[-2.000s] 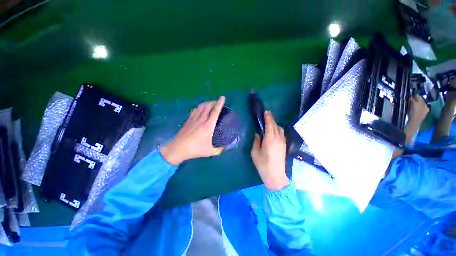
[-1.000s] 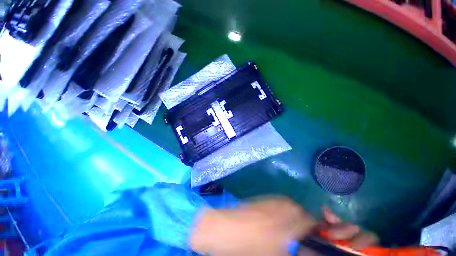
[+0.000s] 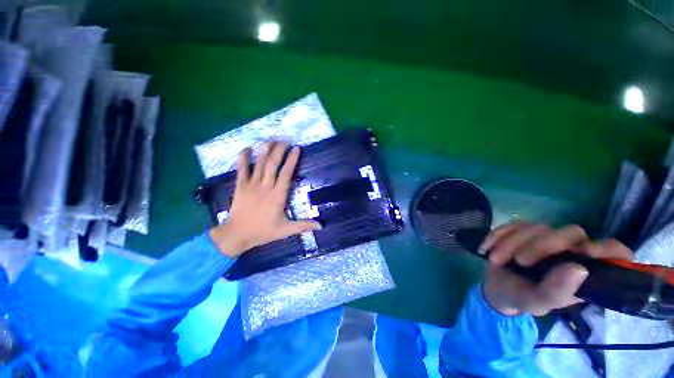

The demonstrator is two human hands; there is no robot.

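A flat black housing [image 3: 340,184] lies tilted on a silvery foam sheet [image 3: 321,288] in the middle of the bench, with silver-white bracket shapes on it. My left hand [image 3: 266,199] lies flat on the housing's left part, fingers spread, covering some of the brackets. My right hand [image 3: 536,266] is closed around an electric screwdriver [image 3: 621,284] with a black body and orange-red section. Its tip points left at the lower right of a round dark screw dish [image 3: 451,210]. Whether a screw is on the tip cannot be told.
Stacked housings between white sheets [image 3: 66,140] stand upright at the left. More sheets [image 3: 632,199] stand at the right edge. A dark cord [image 3: 606,345] runs at the lower right. The green bench mat [image 3: 443,96] stretches behind the housing.
The view has shifted. My left hand, which held the dish two seconds ago, is now on the housing. My right hand still holds the screwdriver, now beside the dish.
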